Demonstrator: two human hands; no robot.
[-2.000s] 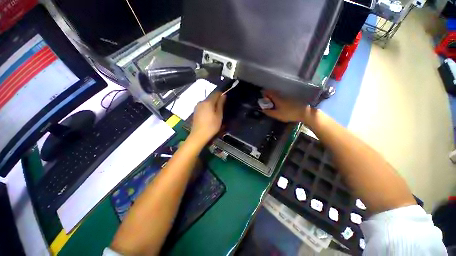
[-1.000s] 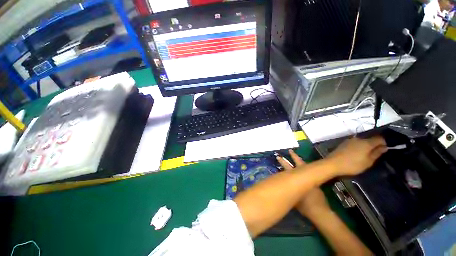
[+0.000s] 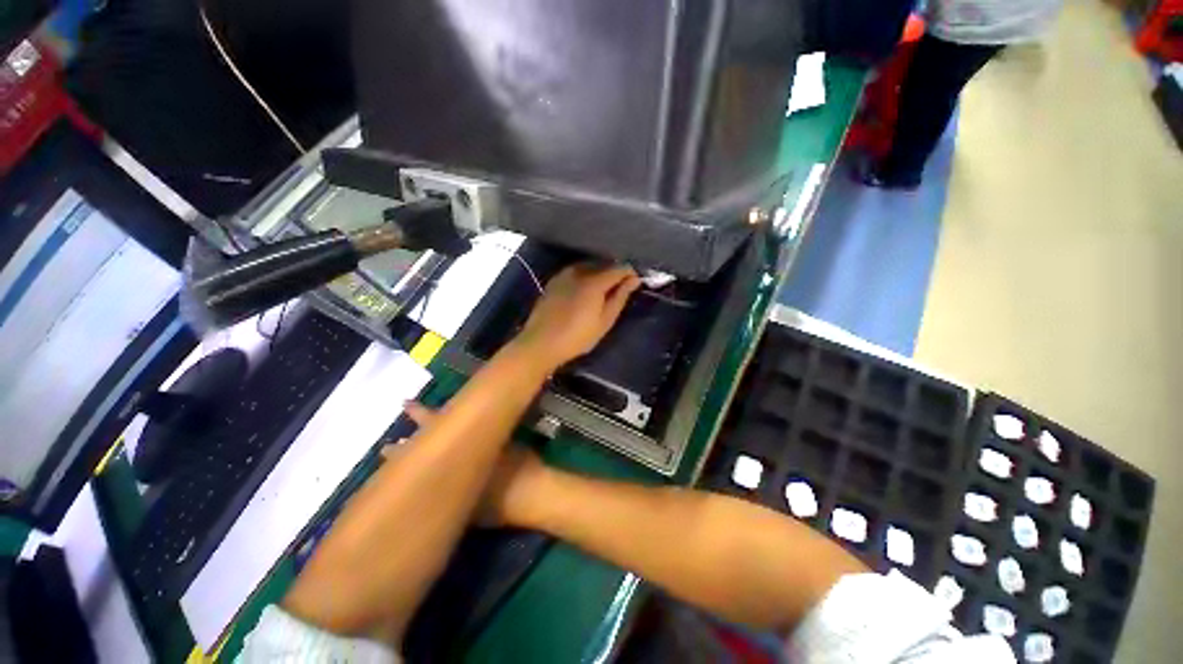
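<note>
The dark test box (image 3: 598, 444) stands with its thick lid (image 3: 558, 97) raised. My left hand (image 3: 584, 311) reaches inside, fingertips together at a small white piece (image 3: 655, 278) near the hinge side; whether this is the unit or the plug is unclear. A thin white cable (image 3: 529, 270) runs towards this hand. My right arm crosses beneath my left forearm. My right hand (image 3: 500, 483) is low over the mouse mat (image 3: 474, 590), partly hidden by that forearm, fingers showing beyond it. No mouse can be made out.
Black compartment trays (image 3: 850, 422) with several white units lie right of the bench. A keyboard (image 3: 266, 428), white paper (image 3: 305, 499) and monitor (image 3: 91, 324) are at left. A grey bench instrument (image 3: 350, 214) stands behind a dark, film-wrapped rod (image 3: 279, 275). A person's legs (image 3: 934, 104) show at upper right.
The view has swung back towards the box. My left hand has moved deeper into it, to the white piece. My right hand stays over the mat. The screen's red rows are gone.
</note>
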